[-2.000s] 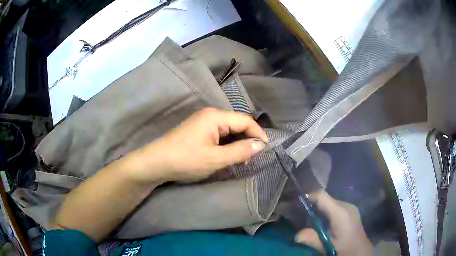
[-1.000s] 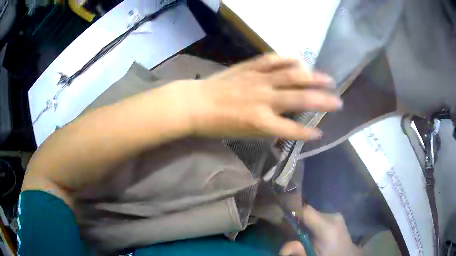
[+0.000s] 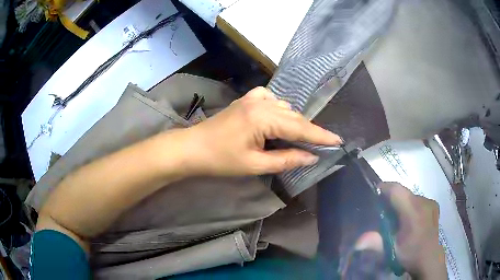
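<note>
My left hand [image 3: 257,136] pinches the edge of striped pocketing [image 3: 323,49] between thumb and fingers, near the middle. My right hand [image 3: 408,229] holds scissors [image 3: 388,221] with green-teal handles. The blade tips are at the cloth edge just right of my left fingertips. The pocketing runs up and right to a darker taupe panel [image 3: 356,109]. A large grey-brown garment panel [image 3: 197,199] lies over my lap beneath my left forearm. My right hand is somewhat blurred.
A white side board [image 3: 82,120] at upper left bears a dark thread bundle [image 3: 109,63]. A wood-edged white table [image 3: 263,27] is behind. Shiny metal machine parts [image 3: 460,156] stand at right. Yellow ties [image 3: 71,24] show at top left.
My left hand has reached over the cloth and now pinches the striped edge further right. The scissors have moved up and right to that edge. The view has shifted.
</note>
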